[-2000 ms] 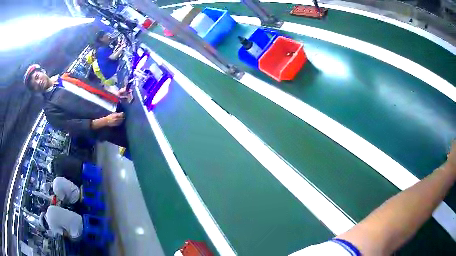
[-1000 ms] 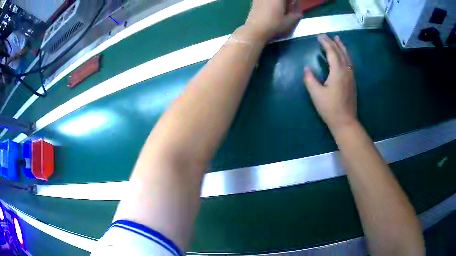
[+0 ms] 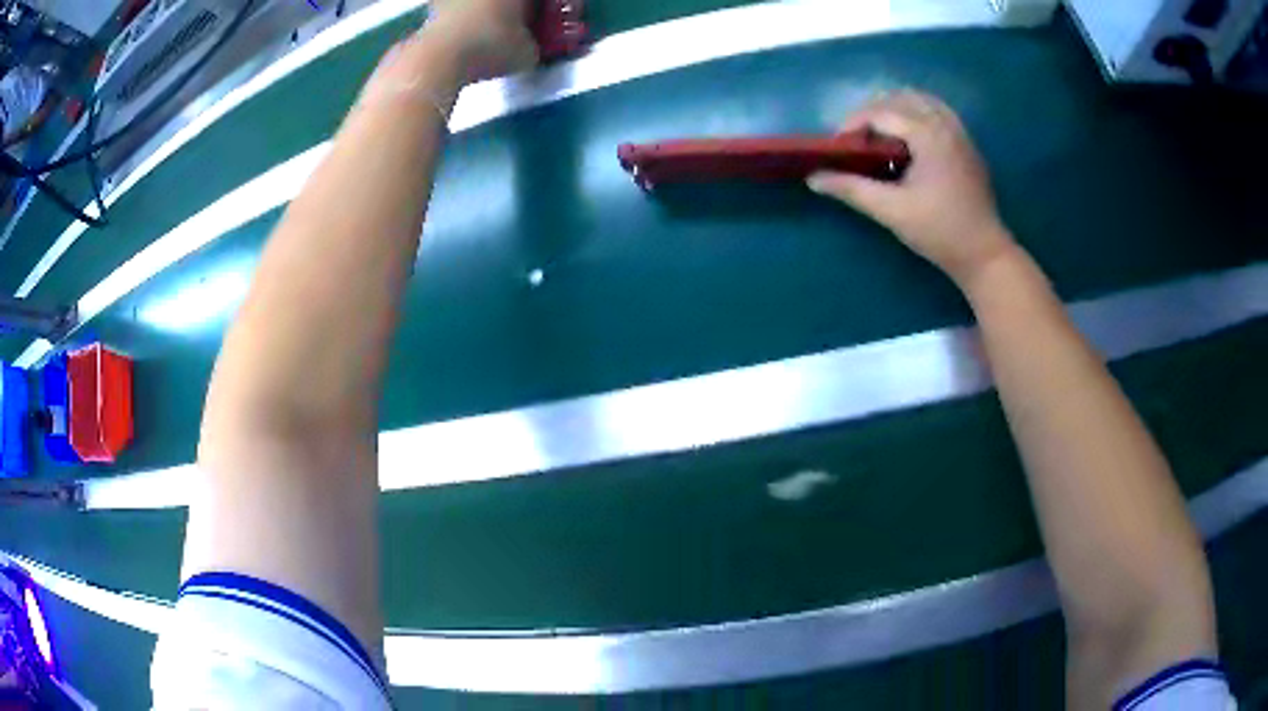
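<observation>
A slim red-brown part (image 3: 751, 159) lies roughly level across the view over the green belt. My right hand (image 3: 918, 174) grips its right end, thumb below and fingers above. My left hand (image 3: 487, 31) is at the top edge, partly cut off, and holds a second red-brown part (image 3: 561, 28) near the far rail. The fingers of my left hand are mostly hidden.
Silvery-white rails (image 3: 779, 400) divide the green lanes. A small white wad or scrap (image 3: 801, 485) lies on the nearer lane. A red bin (image 3: 100, 403) stands beside a blue bin (image 3: 57, 407) at far left. A white cabinet (image 3: 1133, 35) is at top right.
My right hand was empty and now holds a red-brown part. My left hand shows further left, still with a red-brown part. The white scrap has come into view.
</observation>
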